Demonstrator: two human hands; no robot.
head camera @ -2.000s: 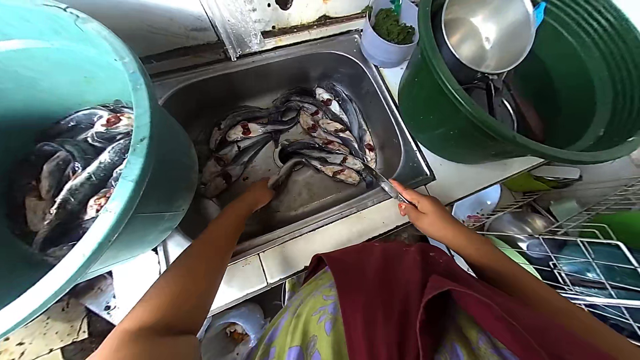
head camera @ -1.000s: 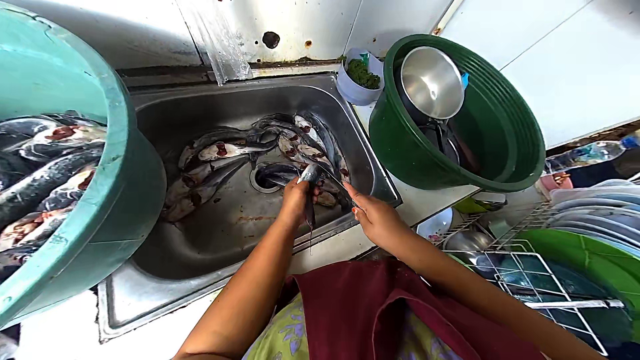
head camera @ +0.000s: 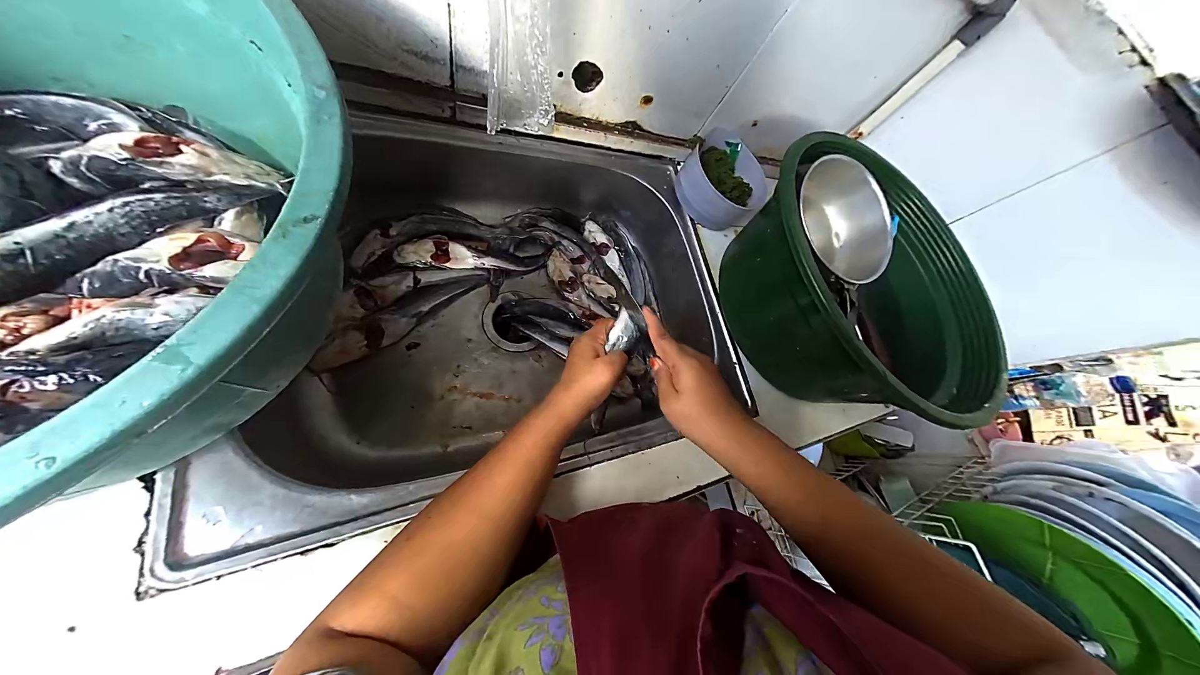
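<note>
Over the right part of the stainless steel sink, my left hand grips a dark, pale-bellied fish. My right hand is closed around a knife, whose handle is mostly hidden; its blade points up and left against the fish. Below and behind the hands lie several whole catfish-like fish with red cuts near their heads, some beside and over the round drain. More cut fish fill the lower part of a large teal plastic tub at the left.
A green plastic basin holding a metal bowl stands at the sink's right. Behind it is a small white container with green scrubbing material. Plates and a green dish are on a wire rack at lower right.
Two seconds ago my left hand reached among the fish in the sink, apart from my right. Now both hands are together at one fish. The view has shifted.
</note>
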